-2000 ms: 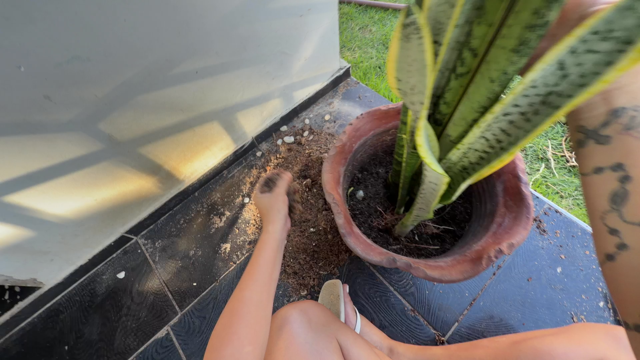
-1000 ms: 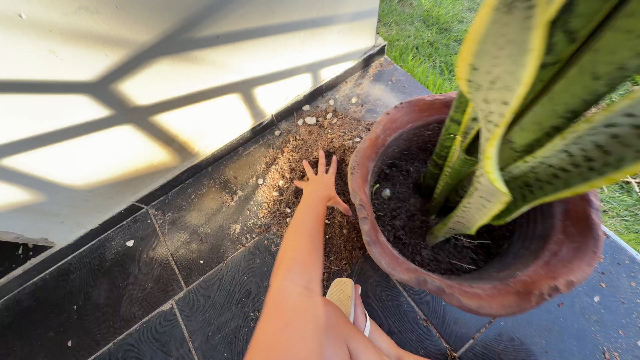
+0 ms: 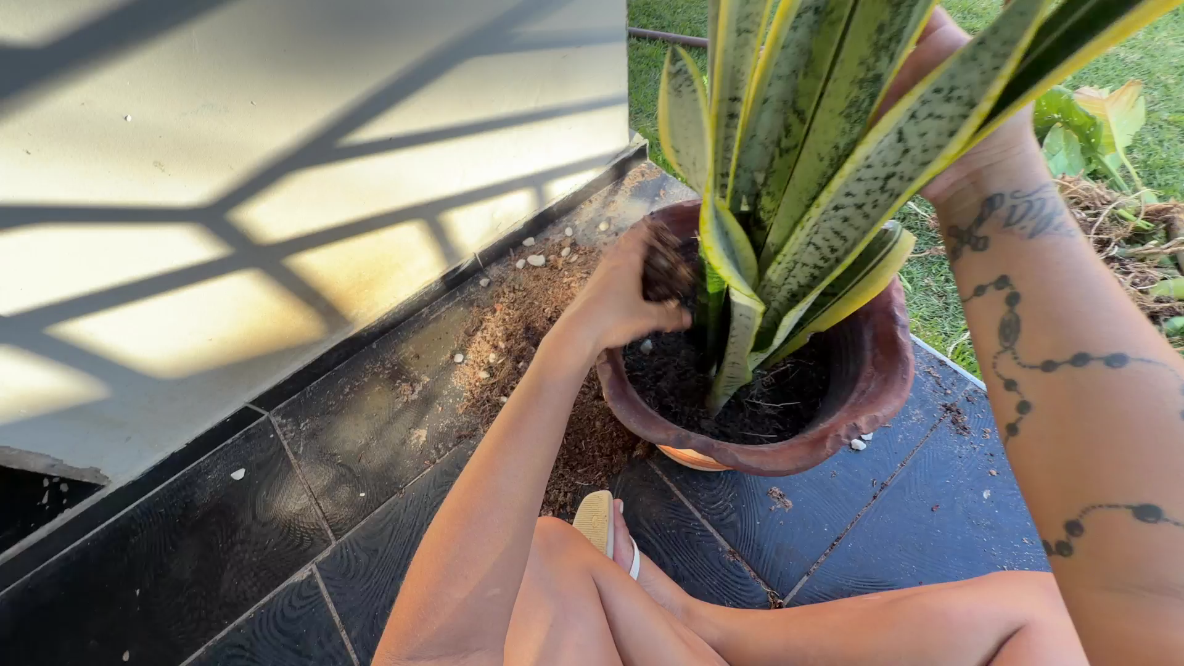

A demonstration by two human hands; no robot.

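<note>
A snake plant with yellow-edged leaves (image 3: 795, 157) stands upright in a round reddish-brown pot (image 3: 879, 370), with dark potting soil (image 3: 768, 398) around its base. Over the pot's left rim, my left hand (image 3: 629, 291) holds a blurred clump of brown soil (image 3: 668, 264). Behind the leaves on the right is my right hand (image 3: 971, 111); its fingers are mostly hidden, at or against the foliage, so its grip is unclear. Left of the pot, loose brown soil (image 3: 527, 342) lies heaped on the dark tiles, with small white pebbles (image 3: 536, 260) in it.
A pale wall (image 3: 277, 166) runs along the left. My sandalled foot (image 3: 601, 523) and bent legs are close in front of the pot. Grass (image 3: 999, 55) borders the tiles beyond, with pulled roots and leaves (image 3: 1124, 222) lying on it at the right.
My left hand was spread over the soil heap one second ago; it has moved right and up to the pot, with soil now in it. My right hand has come into view behind the leaves.
</note>
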